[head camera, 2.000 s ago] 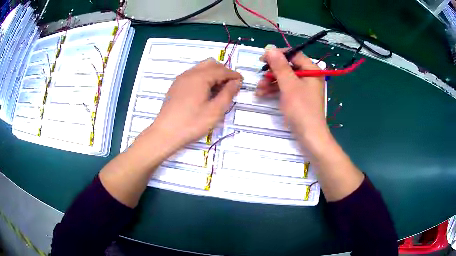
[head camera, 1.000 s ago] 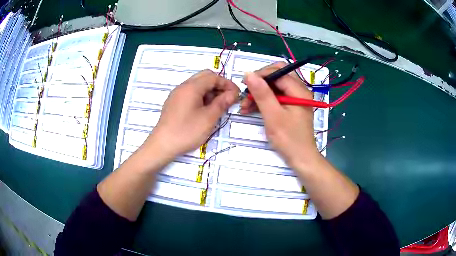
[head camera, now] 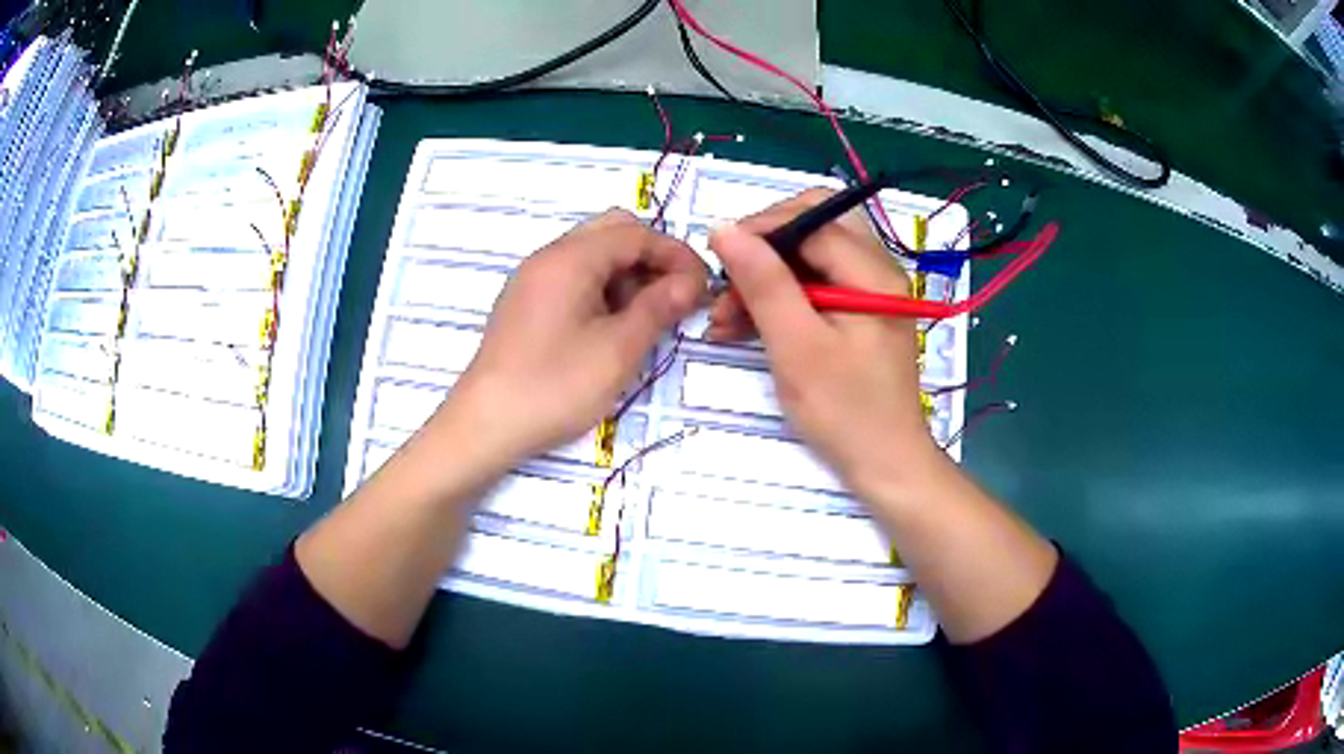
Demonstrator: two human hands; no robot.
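A white battery tray (head camera: 627, 616) with two columns of long slots lies flat before me, holding pale pouch cells (head camera: 759, 526) with yellow tape (head camera: 606, 578) at their wired ends. My right hand (head camera: 833, 346) holds the black test probe (head camera: 811, 220) and the red test probe (head camera: 870, 304) together, tips pointing left. My left hand (head camera: 590, 332) is over the tray's middle, thumb and forefinger pinched at the probe tips. The connector between the fingertips is too small and hidden to make out. Thin battery leads (head camera: 646, 386) run up towards my left fingertips.
More stacked battery trays (head camera: 317, 317) stand at the left, with further white trays (head camera: 33, 192) at the far left edge. An off-white box (head camera: 590, 52) is at the back. Red and black probe cables (head camera: 837, 125) run from it. Blue tape (head camera: 940, 264) is on the cables. A red object (head camera: 1265, 719) shows at bottom right.
Since two seconds ago, my right hand and both probes have come down and left to meet my left fingertips. In the last second both hands have stayed almost still.
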